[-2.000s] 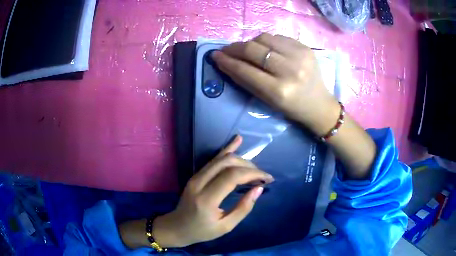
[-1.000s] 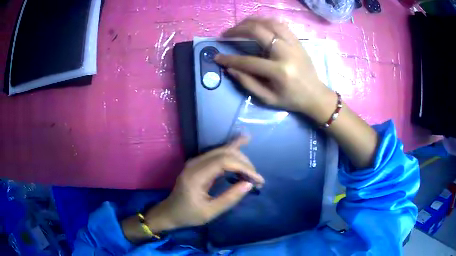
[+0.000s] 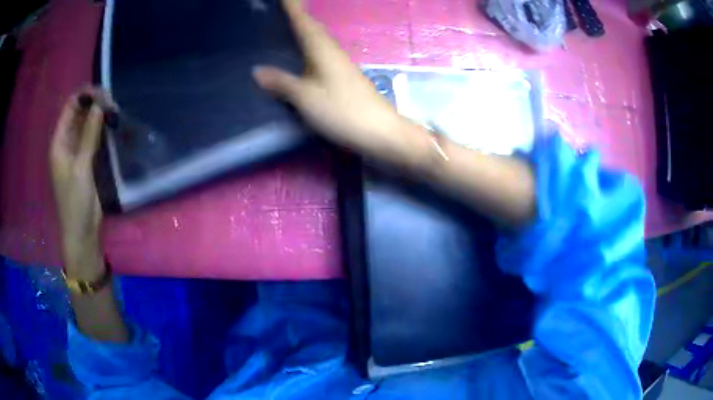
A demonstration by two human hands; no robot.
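A black tray with a dark cover and white sheet edge (image 3: pixel 199 86) is tilted at the upper left, blurred. My left hand (image 3: pixel 77 156) holds its left edge; small dark pieces (image 3: pixel 86 101) show at the fingertips. My right hand (image 3: pixel 332 86) holds its right edge, thumb over the top face, the other fingers partly out of view. A grey tablet back cover (image 3: pixel 438 273) lies in front of me, partly under my right forearm, with strong glare at its top. Its camera area (image 3: pixel 381 83) shows only in part.
A crumpled clear plastic bag (image 3: pixel 528 19) lies at the far edge, beside a narrow dark strip (image 3: pixel 586 17) with small round spots. A black stack (image 3: pixel 688 117) stands at the right side. Pink plastic-wrapped matting (image 3: pixel 289 226) covers the bench. Blue items show at the lower right.
Both hands have left the grey cover and moved left and up onto the black tray, which has shifted right and turned. The grey cover now shows farther right.
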